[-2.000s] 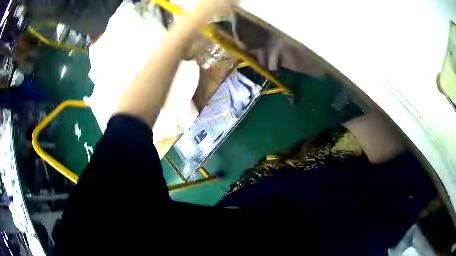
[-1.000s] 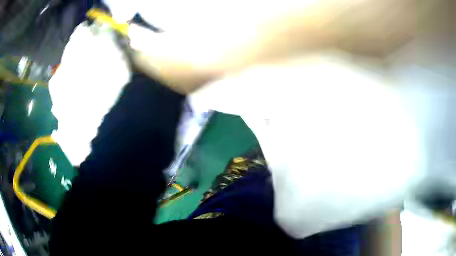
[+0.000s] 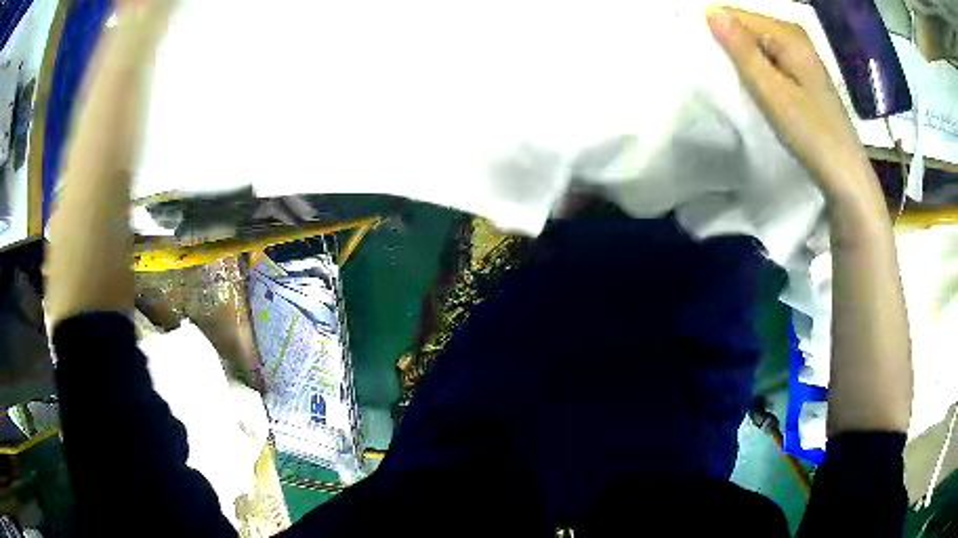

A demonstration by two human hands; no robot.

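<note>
A large white cloth garment piece (image 3: 420,95) is spread across the top of the view over the table, and its lower edge hangs in folds towards my lap. My right hand (image 3: 772,68) grips the cloth at the upper right, with thumb and fingers pinched at its edge. My left forearm reaches up along the left side; my left hand (image 3: 142,8) is blurred and cut off by the top edge at the cloth's upper left corner, so its grip cannot be made out. No sewing machine part shows; the cloth covers much of the table.
A smartphone (image 3: 863,58) lies at the upper right with a thin cable below. A wire basket of printed packets (image 3: 305,368) stands at lower left beside a yellow bar (image 3: 242,250). White cloth heaps lie at lower left (image 3: 200,389) and right (image 3: 930,326), the right one by a blue crate (image 3: 807,420).
The view has swung from the left side to the front. The white cloth, blurred in front of me a second ago, is now spread wide at the top. Both forearms are now raised at its sides.
</note>
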